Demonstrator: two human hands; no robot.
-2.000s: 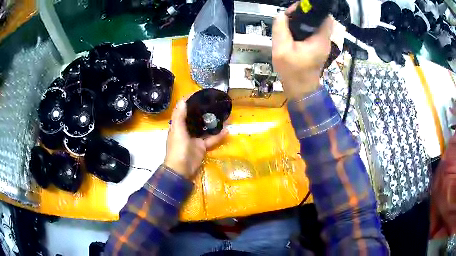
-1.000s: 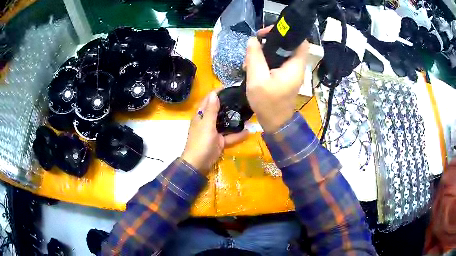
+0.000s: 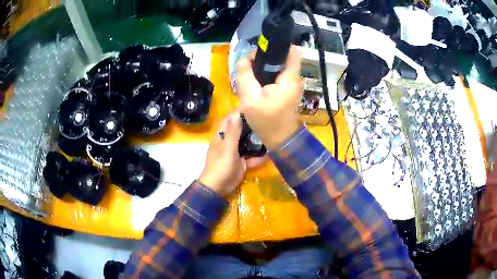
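Observation:
My left hand (image 3: 224, 155) holds a black rounded camera housing (image 3: 252, 143) over the orange-yellow sheeting, a little left of the bench's middle. My right hand (image 3: 272, 98) grips the thick black electric screwdriver (image 3: 274, 46), which has a yellow label. The screwdriver stands upright above the housing. My right hand hides the tool's lower end and much of the housing, so I cannot see whether the tip touches a screw. A small pale part shows inside the housing.
Black housings (image 3: 150, 109) are piled at left beside a clear sheet (image 3: 32, 120). The screw feeder (image 3: 313, 65) stands behind my right hand. A black cord (image 3: 328, 92) hangs past it. Loose wired parts (image 3: 376, 131) and a blister tray (image 3: 438, 163) lie at right. A red sleeve (image 3: 486, 229) shows at the right edge.
My right hand has brought the screwdriver from the feeder side to above the housing, then shifted it left and more upright. The housing has turned and is now more covered by my right hand.

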